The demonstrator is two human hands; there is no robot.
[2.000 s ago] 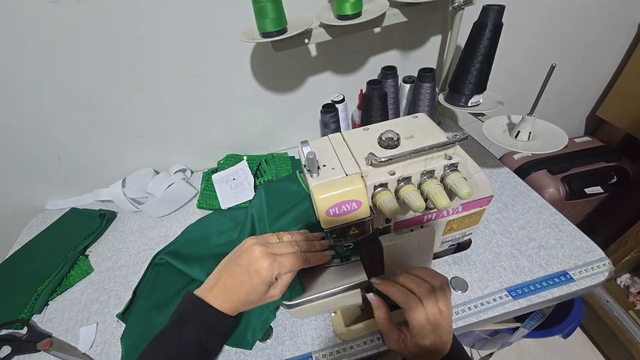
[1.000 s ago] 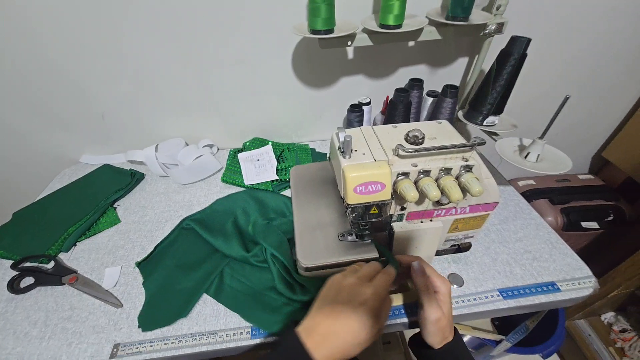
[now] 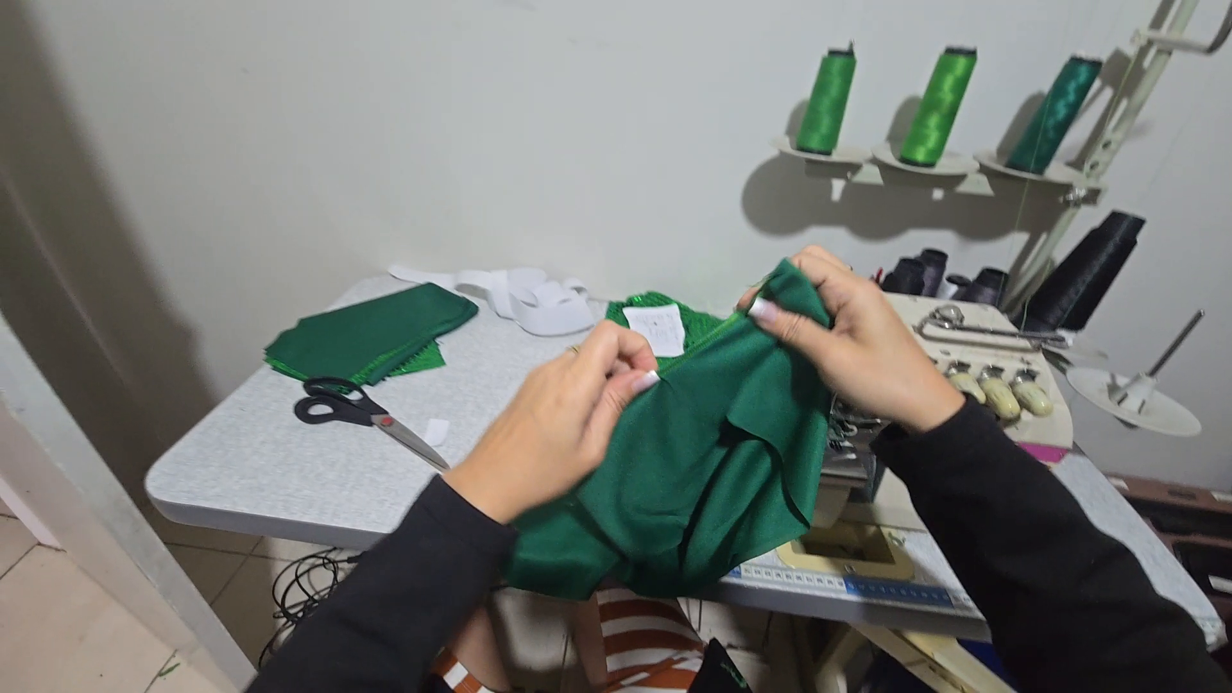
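A dark green fabric piece [image 3: 712, 462] hangs between my hands, in front of the table's edge. My left hand [image 3: 577, 414] pinches its seamed upper edge between thumb and fingers. Farther right and higher, my right hand [image 3: 847, 337] grips the upper corner, thumb on top. A lighter green line of stitching runs along the edge between them. The overlock sewing machine [image 3: 1001, 337] stands behind my right hand and forearm, partly hidden by them.
Black-handled scissors [image 3: 371, 412] lie on the table [image 3: 250, 481] at left, near folded green fabric [image 3: 375, 332]. White elastic band [image 3: 539, 303] and green textured fabric with a paper note [image 3: 656, 329] lie farther back. Thread cones [image 3: 939, 106] stand above right; a measuring tape [image 3: 818, 580] runs along the front edge.
Both hands have moved from the machine to its left and lifted the green fabric off the table, its edge held up between them. The view has shifted left.
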